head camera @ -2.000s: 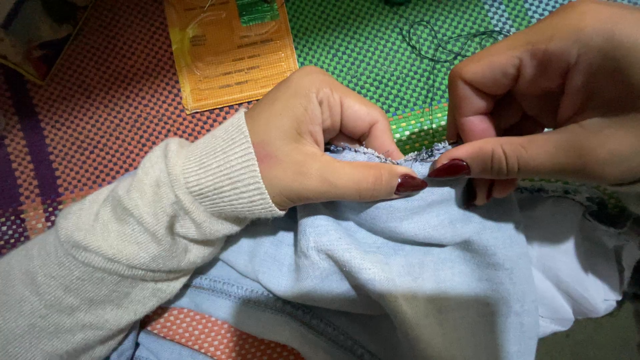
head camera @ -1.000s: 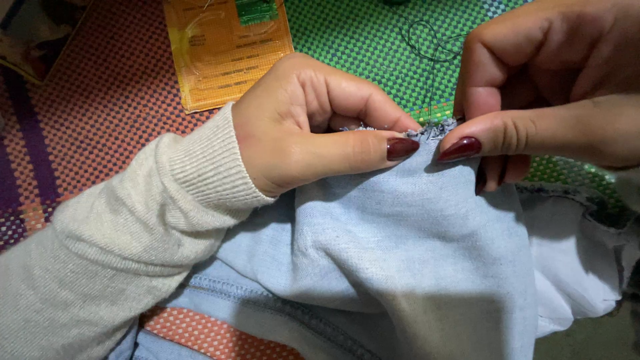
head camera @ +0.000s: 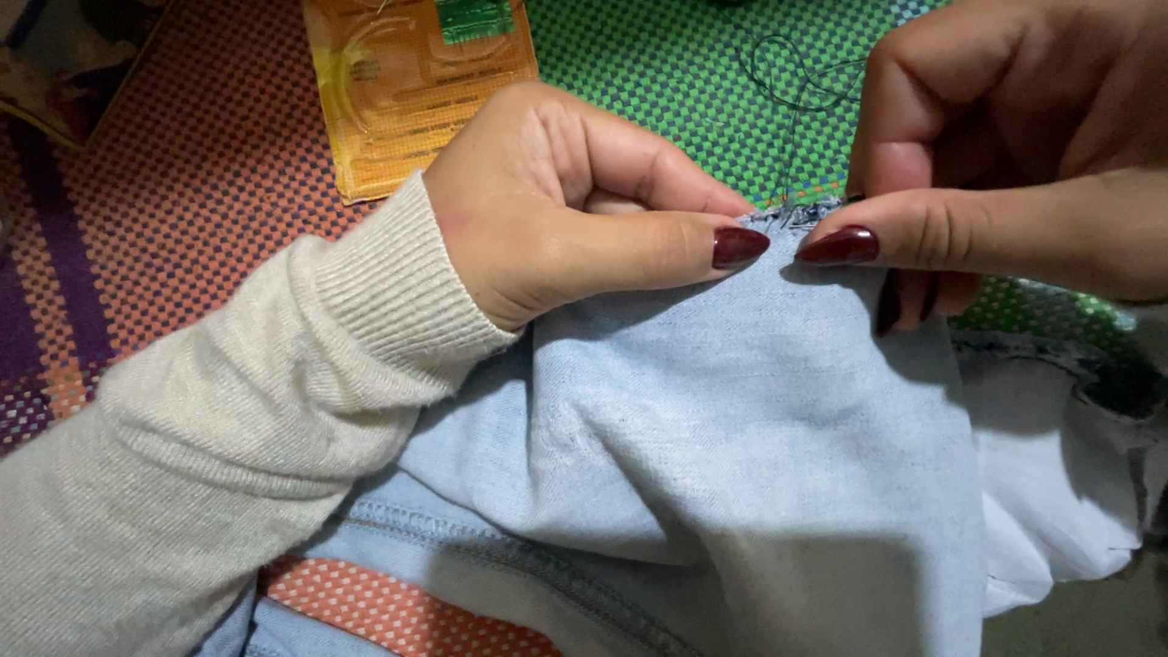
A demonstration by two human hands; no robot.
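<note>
Light blue denim fabric (head camera: 730, 401) hangs down from both hands, its frayed dark edge (head camera: 808, 213) running between my fingertips. My left hand (head camera: 593, 201), in a cream knit sleeve, pinches that edge between thumb and forefinger. My right hand (head camera: 967, 173) grips the same edge just to the right, thumb on top and fingers behind the cloth. A dark thread (head camera: 792, 137) rises from the edge and lies in loose loops above. Whether a needle is between the right fingers cannot be seen.
An orange packet (head camera: 420, 100) with printing and a green patch lies behind my left hand on the woven checked mat (head camera: 219, 173). White fabric (head camera: 1031, 474) with a dark edge is at the right. A dark patterned item (head camera: 73, 55) sits top left.
The denim edge has been pulled flatter and slightly higher between the hands. A small gap with the stitched edge now shows between the thumbs, which were nearly touching two seconds ago.
</note>
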